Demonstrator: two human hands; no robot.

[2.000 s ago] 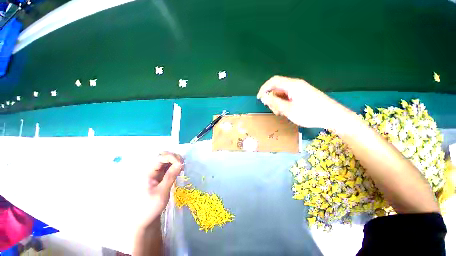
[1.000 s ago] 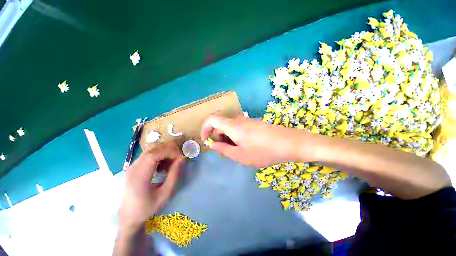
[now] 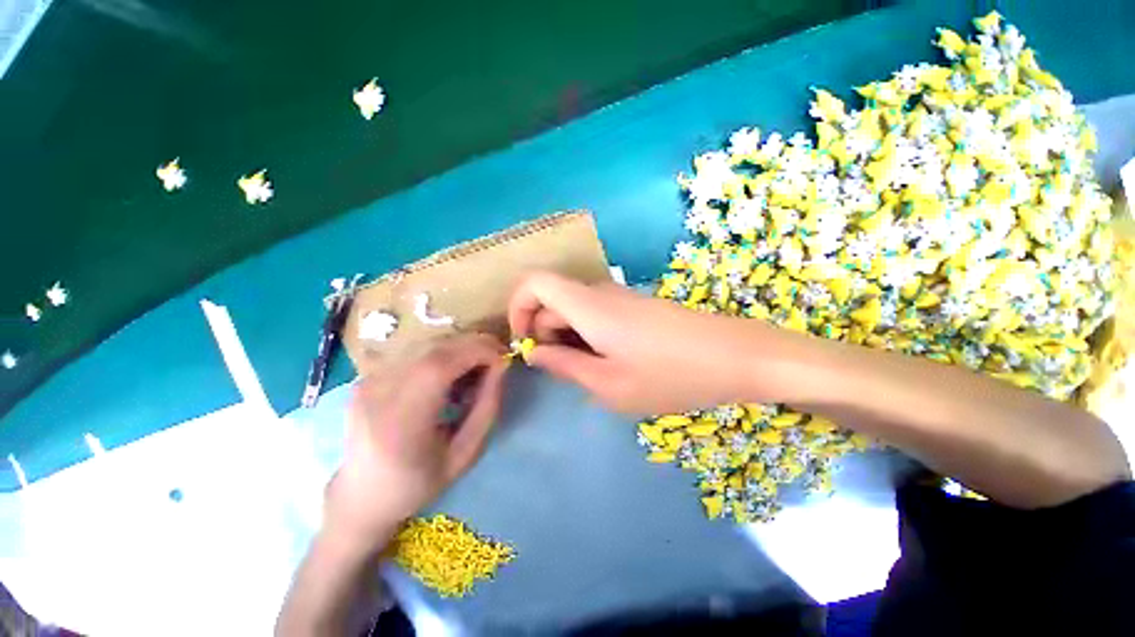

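My right hand [image 3: 610, 336] pinches a small yellow-and-white moulded piece [image 3: 523, 350] over the lower edge of the brown cardboard pad [image 3: 479, 270]. My left hand [image 3: 423, 417] is beside it, fingertips meeting at the piece; a tiny yellow part [image 3: 508, 356] seems to show at its fingertips, touching the piece. The round white disc is hidden by my left hand. A low pile of thin yellow parts [image 3: 451, 555] lies below my left hand. A large heap of yellow-and-white pieces [image 3: 890, 224] lies at the right, partly behind my right forearm.
The dark green conveyor belt [image 3: 498, 75] crosses the top, with several whitish pieces [image 3: 255, 188] at the left. A slim dark tool [image 3: 326, 352] lies at the cardboard's left end. White scraps [image 3: 376, 326] lie on the cardboard. A clear bag [image 3: 1114, 355] is at the far right.
My right hand has come from the belt's edge to the cardboard. My left hand has moved up and right from beside the yellow pile, meeting the right and covering the disc. The view has tilted.
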